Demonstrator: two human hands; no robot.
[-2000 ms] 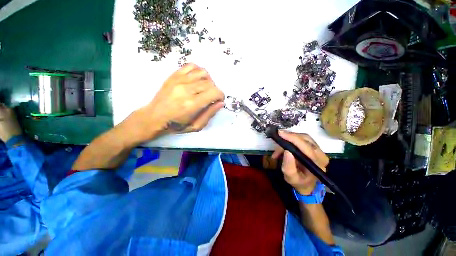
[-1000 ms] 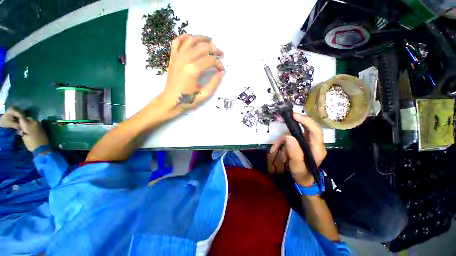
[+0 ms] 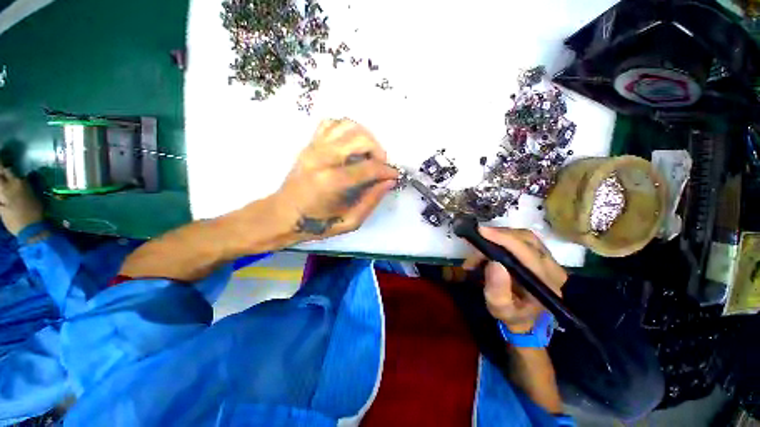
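My right hand (image 3: pixel 521 279), with a blue wristband, holds the black soldering iron (image 3: pixel 525 277) like a pen. Its thin metal shaft points up and left, the tip at the fingertips of my left hand (image 3: pixel 340 179). My left thumb and forefinger are pinched together at the tip; what they pinch is too small to tell. Tiny silvery parts (image 3: pixel 402 177) lie there. A loose pile of dark green components (image 3: pixel 271 46) lies at the upper left of the white sheet (image 3: pixel 442 50). Dark, glinting components (image 3: pixel 533 138) lie at the right.
A solder spool (image 3: pixel 82 157) stands on the green mat (image 3: pixel 92 75) at the left. A tan round container (image 3: pixel 646 208) holds a whitish heap. A black fan box (image 3: pixel 658 50) is upper right, a yellow sponge (image 3: pixel 744 275) far right. Another person's hand (image 3: pixel 17 200) is far left.
A second ago my left hand was up by the green pile and the iron was away from it. Now my left hand has come down right, and the iron tip meets its fingertips.
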